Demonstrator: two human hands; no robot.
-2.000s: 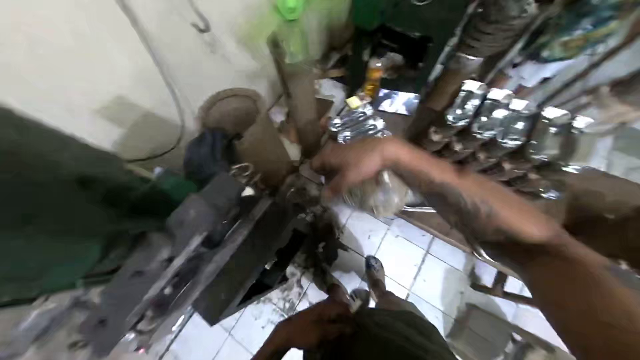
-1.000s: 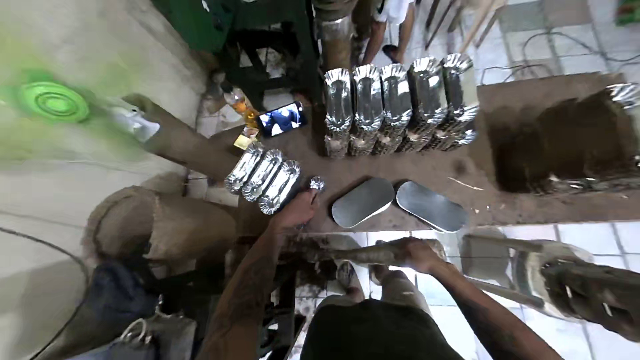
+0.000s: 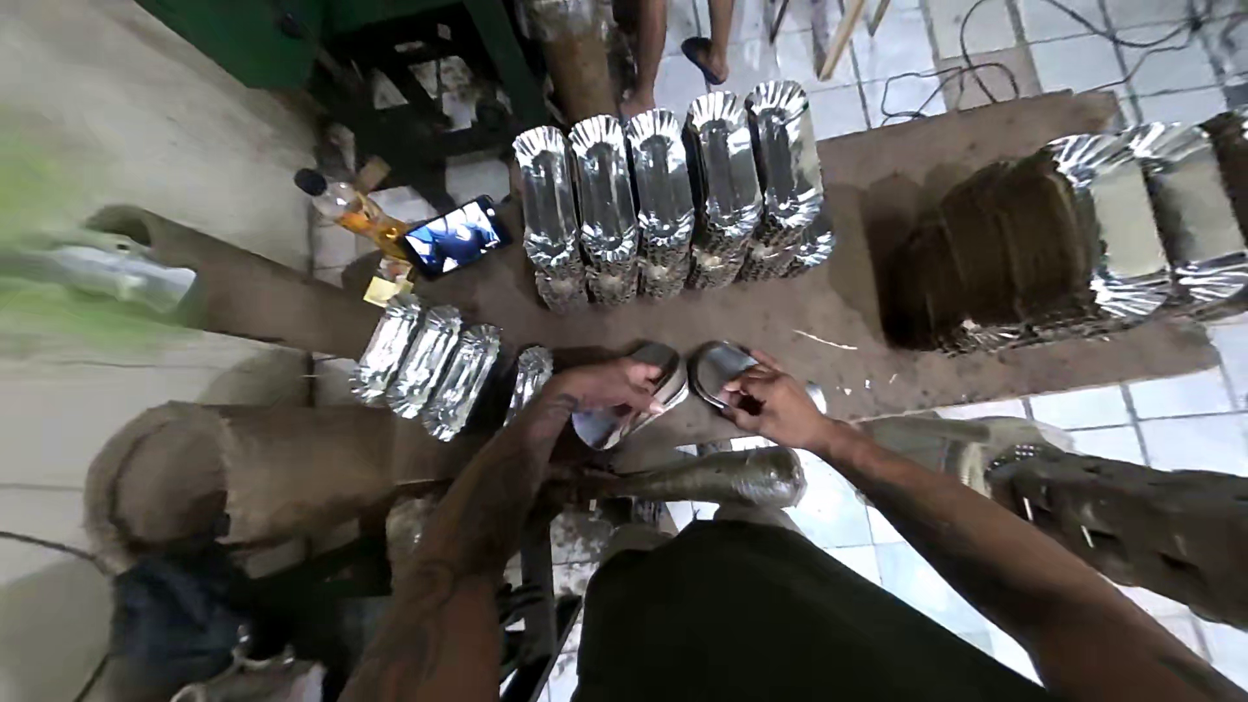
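Note:
Two oval metal plates lie on the brown workbench point(image 3: 848, 380) in front of me. My left hand point(image 3: 629, 385) rests on the left oval metal plate point(image 3: 597, 427), fingers over its upper part. My right hand point(image 3: 770, 400) has its fingers on the right oval metal plate point(image 3: 719, 366), thumb and fingertips near its middle. Whether either plate is lifted I cannot tell. Beside my left forearm stands a small foil tray stack point(image 3: 531, 375), with several narrow foil trays point(image 3: 458, 375) left of it.
Behind the plates stand several tall stacks of fluted foil trays point(image 3: 663, 195). More foil trays point(image 3: 1131, 224) lie at the right. A lit phone point(image 3: 454, 237) and a bottle of amber liquid point(image 3: 356, 210) are at the back left. A person's legs point(image 3: 717, 44) show beyond the bench.
My left hand has moved right, from the small foil tray stack to the left plate. My right hand has come up from below the bench edge onto the right plate.

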